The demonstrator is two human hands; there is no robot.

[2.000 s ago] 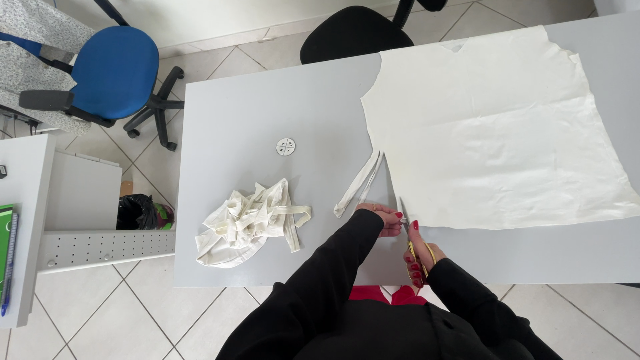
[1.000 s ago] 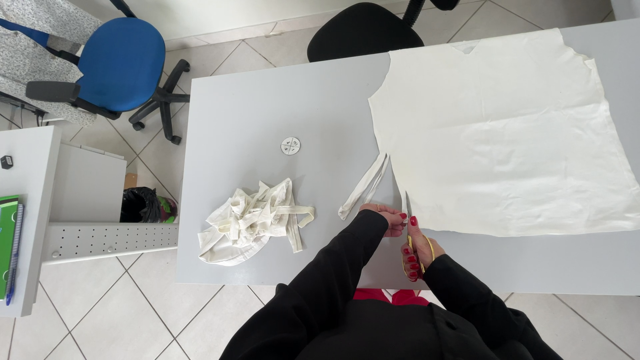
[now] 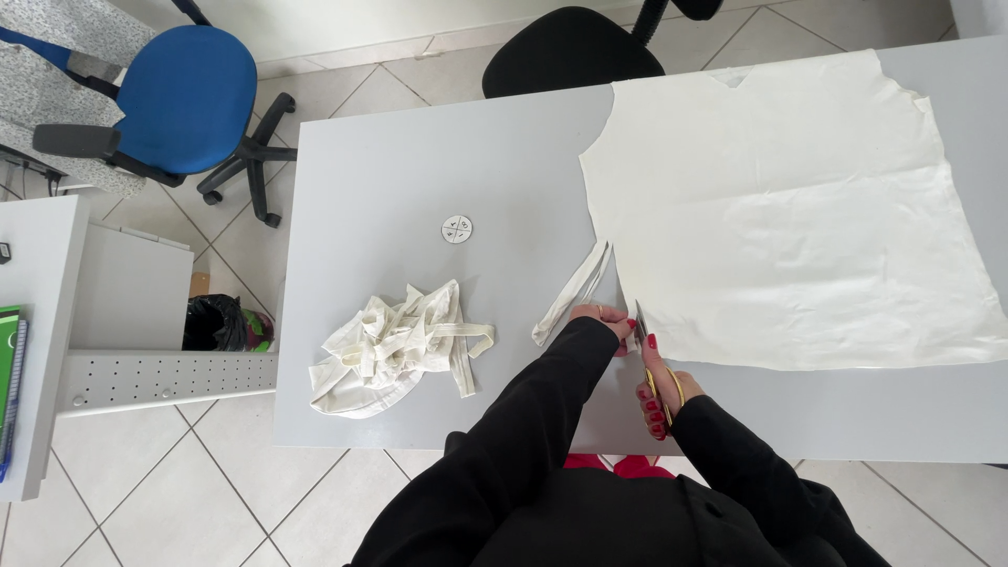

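A large cream fabric piece (image 3: 787,220) lies flat on the right part of the grey table. My right hand (image 3: 661,390) grips gold-handled scissors (image 3: 641,319), whose blades point away from me at the fabric's lower left corner. Just left of the blades, my left hand (image 3: 610,321) pinches the fabric's edge between its fingers. A narrow cut strip of cream fabric (image 3: 573,291) lies beyond and left of my left hand. Farther left is a crumpled heap of cream fabric strips (image 3: 394,339). A round white disc with marks (image 3: 457,229) rests above the heap.
The grey table (image 3: 362,189) spans the view. Behind it stand a black chair (image 3: 571,51) and, at the left, a blue swivel chair (image 3: 189,98). A white desk (image 3: 39,260) with a green notebook (image 3: 9,354) is at the far left, near a lined waste bin (image 3: 216,323).
The view has shifted slightly. Both hands stay at the fabric's lower left corner, with only small changes in the fingers and scissors.
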